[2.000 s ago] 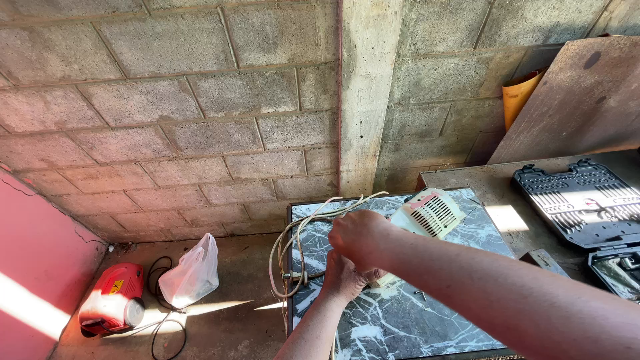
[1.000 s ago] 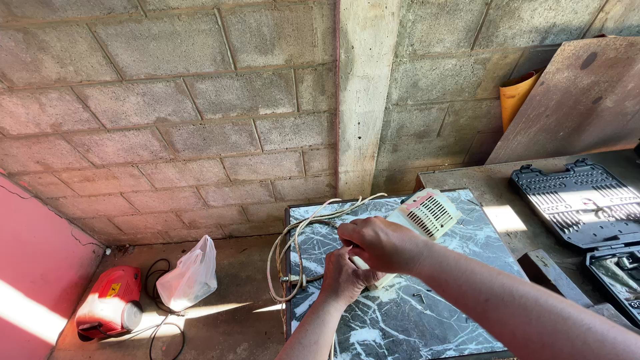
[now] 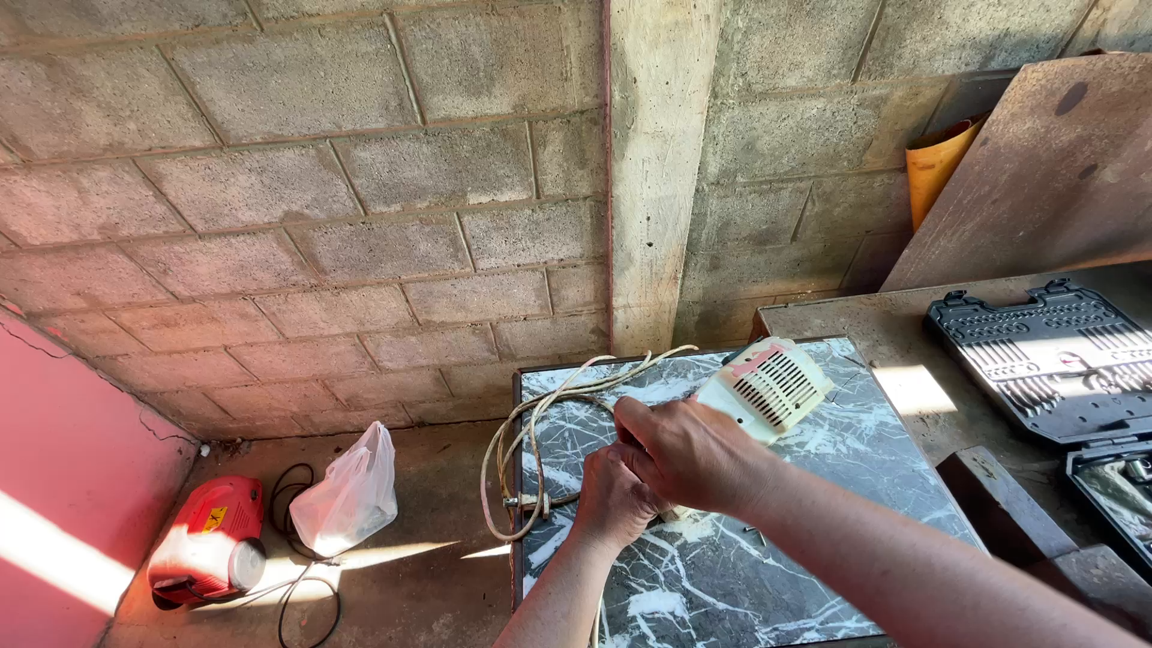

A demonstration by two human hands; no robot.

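Note:
A pale plastic housing with vent slots [image 3: 781, 389], apparently part of an electric appliance, lies on a marble-patterned tabletop [image 3: 720, 585]. My right hand [image 3: 697, 450] is bent over the housing's near end, its fingers closed and meeting my left hand. Just left of it, my left hand [image 3: 617, 495] has its fingertips pinched together; what is between the fingers is hidden. A coiled pale power cord [image 3: 493, 459] with a metal-pronged plug [image 3: 522, 502] lies at the table's left edge, beside my left hand. Small metal screws [image 3: 754, 533] rest below my right wrist.
An open black socket-set case [image 3: 1035, 360] lies on the bench at right, near a metal block [image 3: 1008, 504]. A rusty sheet [image 3: 1044, 171] leans on the block wall. On the floor at left are a red machine [image 3: 211, 531] with a black cable and a white plastic bag [image 3: 351, 495].

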